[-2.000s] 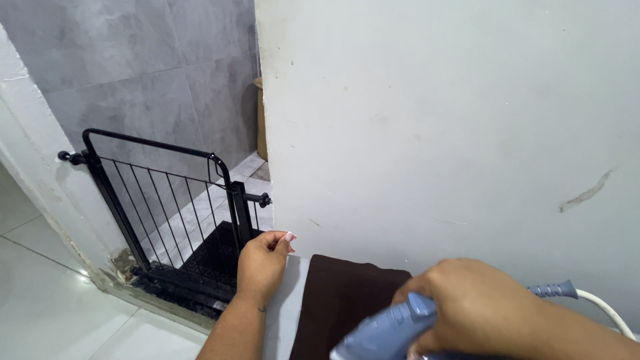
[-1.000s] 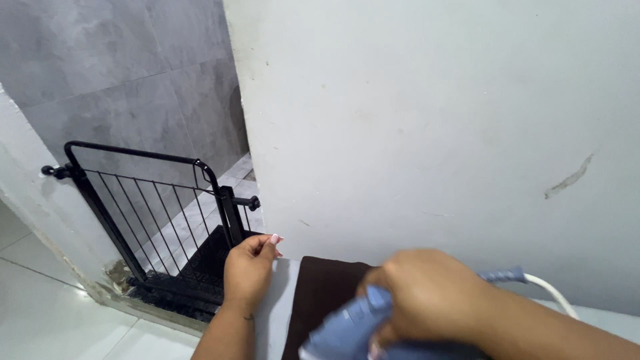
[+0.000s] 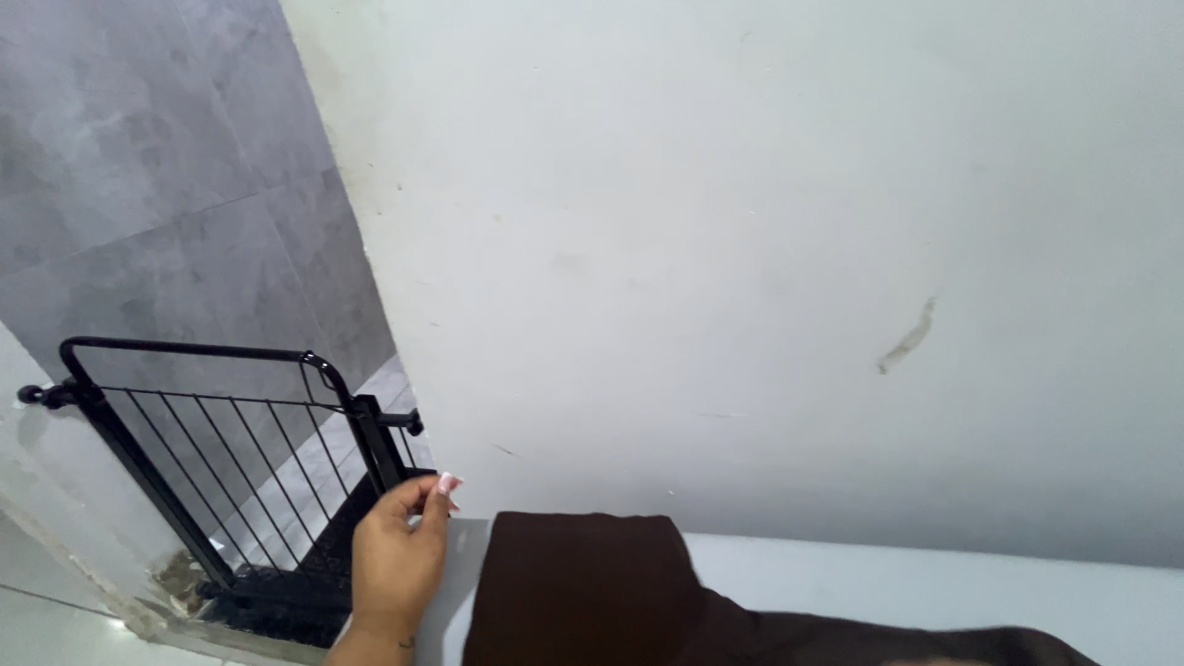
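Dark brown fabric (image 3: 583,587) lies flat on a pale surface at the bottom centre, and a further stretch of it runs off toward the lower right. Just left of the cloth, over the left end of that surface, is my left hand (image 3: 398,546), thumb and fingertips pinched together; I cannot tell whether anything is between them. My right hand is out of view, apart from a small skin-toned patch at the bottom edge that is too little to tell. The clothes iron does not show.
The pale work surface (image 3: 832,578) runs along a marked white wall (image 3: 666,277). At the left, a black metal safety gate (image 3: 222,444) stands across a doorway, with a dark mat (image 3: 342,536) behind it and a grey tiled wall (image 3: 166,185) beyond.
My right hand and the blue iron, over the brown cloth before, have left the view. More of the cloth shows, including a stretch at the right. My left hand remains pinched near the surface's left end.
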